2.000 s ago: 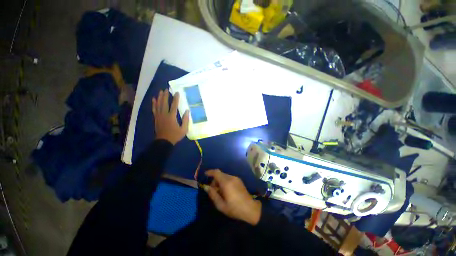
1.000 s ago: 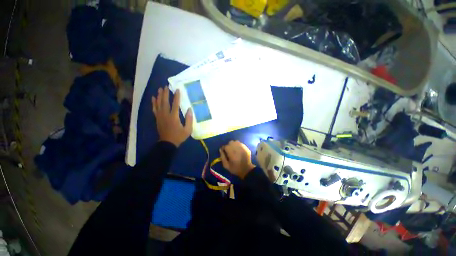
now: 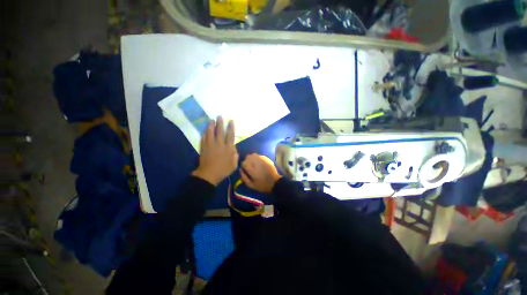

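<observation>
White paper sheets (image 3: pixel 248 98) with blue-teal fabric swatches (image 3: pixel 194 113) lie tilted on a navy garment piece (image 3: pixel 167 144) on the white table. My left hand (image 3: pixel 218 151) lies over the lower left of the sheets, fingers slightly apart, beside the swatches. My right hand (image 3: pixel 259 172) is curled close to its right, at the end of a loop of yellow, white and red tape measure (image 3: pixel 245 201). The tape hangs below the hands over the navy cloth near the table's front edge. The fingertips of my right hand are blurred, but the tape runs into them.
The sewing machine (image 3: pixel 370 164) stands right of my right hand, its lamp lit. A pale trough (image 3: pixel 289 38) with bags runs along the back. Black scissor handles (image 3: pixel 316 63) show on the table. Navy heaps (image 3: pixel 104 190) lie left, a blue chair (image 3: pixel 212 246) in front, dark thread cones (image 3: pixel 491 15) at upper right.
My right hand has moved from below the cloth's front up beside my left hand. My left hand has slid right and over the sheets, which have turned. The tape now forms a loop. The view has shifted.
</observation>
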